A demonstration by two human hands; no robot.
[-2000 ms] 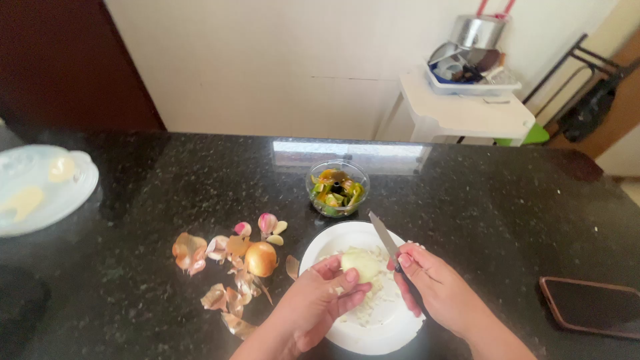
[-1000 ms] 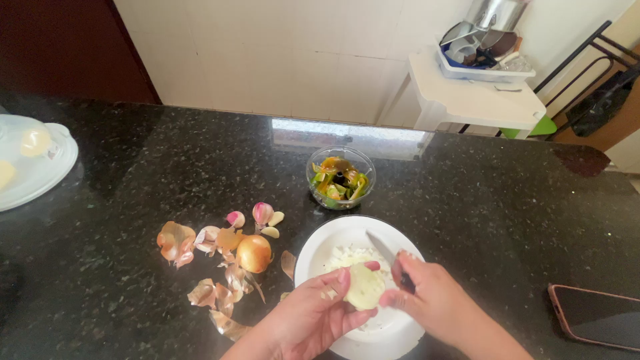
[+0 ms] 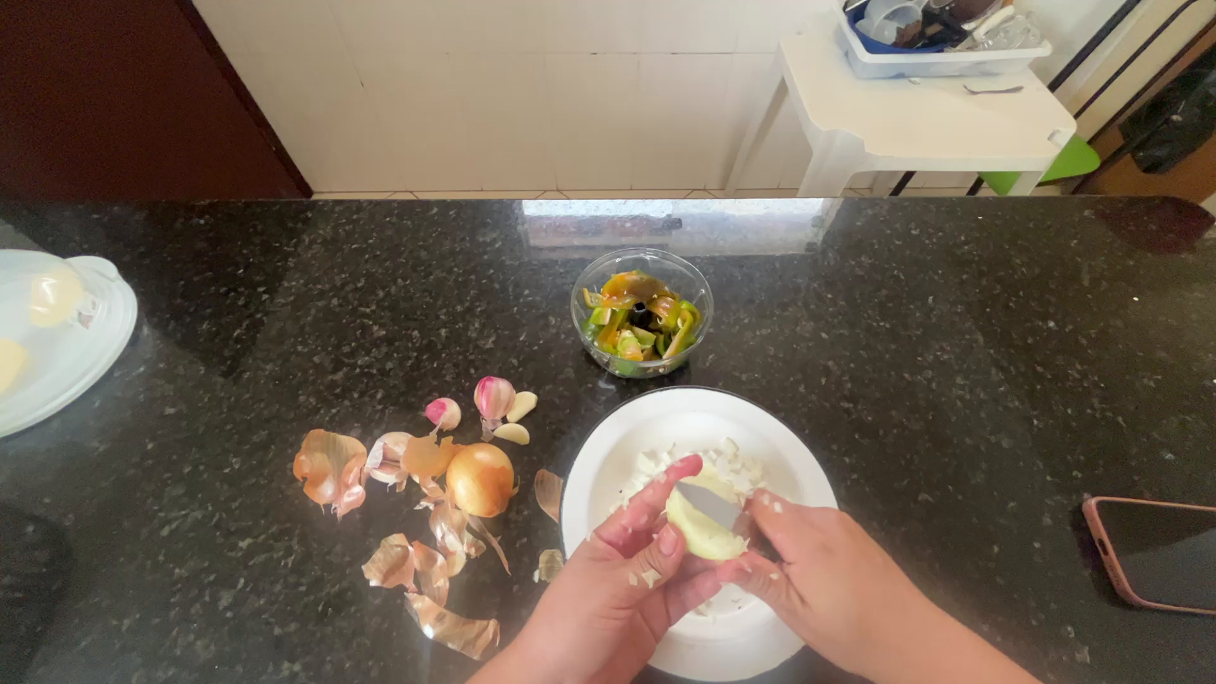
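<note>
My left hand (image 3: 632,579) holds a peeled, partly cut piece of onion (image 3: 701,532) above a white plate (image 3: 608,446). My right hand (image 3: 822,560) grips a knife, its blade (image 3: 711,503) lying against the onion; the handle is hidden by my fingers. Chopped onion (image 3: 727,465) lies on the plate below, and small bits cling to both hands. Left of the plate are a whole unpeeled onion (image 3: 481,480), garlic cloves (image 3: 494,397) and papery skins (image 3: 330,467). Behind the plate stands a clear bowl (image 3: 641,366) with green and orange vegetable pieces (image 3: 646,318).
A lidded or covered white dish (image 3: 104,351) with pale pieces sits at the far left of the dark granite counter (image 3: 950,380). A phone (image 3: 1164,556) lies at the right edge. Beyond the counter, a white plastic table (image 3: 912,119) bears a dish rack (image 3: 950,62).
The knife, pointing up and away from the onion two seconds ago, now has its blade against it. Both hands remain over the plate. The view has shifted somewhat.
</note>
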